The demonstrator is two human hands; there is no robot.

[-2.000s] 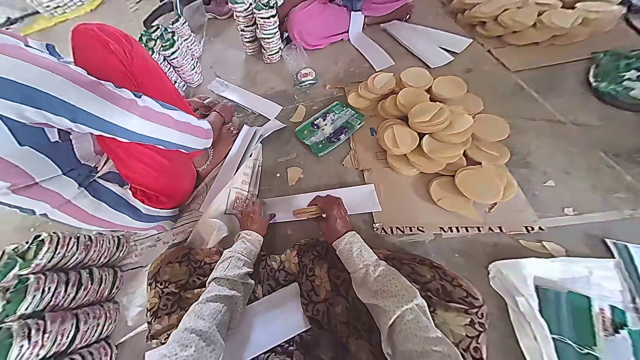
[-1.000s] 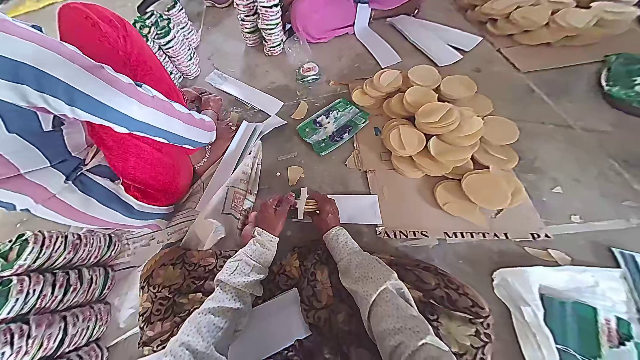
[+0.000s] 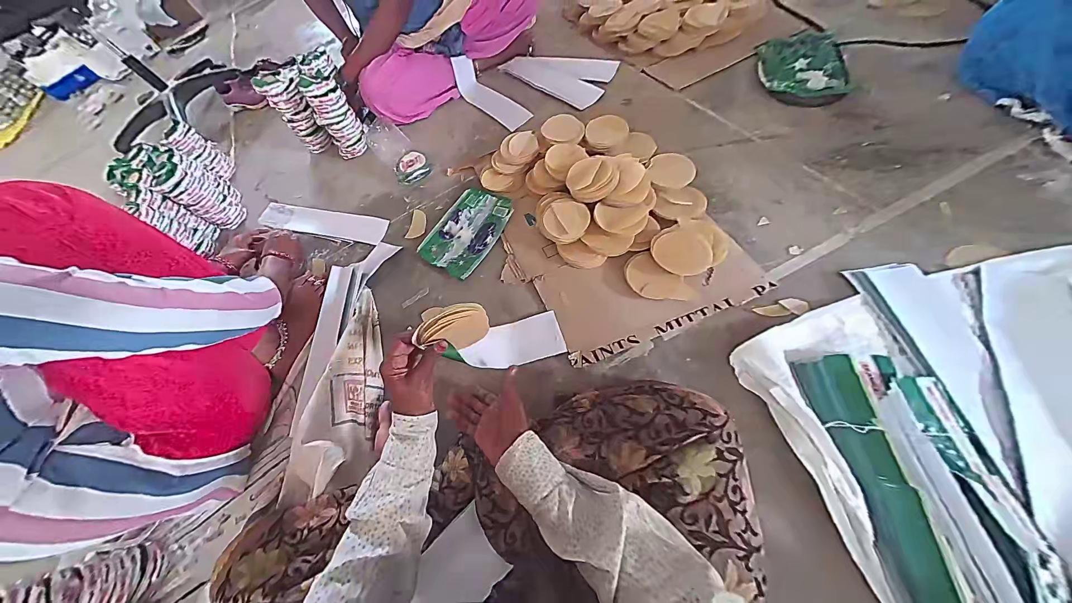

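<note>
My left hand grips a stack of thin round tan discs, fanned and tilted up, together with one end of a white paper strip that shows a green edge. The strip's far end reaches the cardboard sheet. Just right of it, my right hand holds nothing, its fingers apart and thumb up. Beyond both hands lies a green tray with white and dark smears. A large heap of similar discs rests on the printed cardboard.
A seated person's red and striped clothing is close at left. Wrapped stacks stand behind. Another person in pink sits at the back. White strips lie on the floor. A white sheet with green strips is at right.
The discs, low between both hands before, are now raised in my left hand. My right hand has let go and moved back toward my lap. The view has shifted noticeably.
</note>
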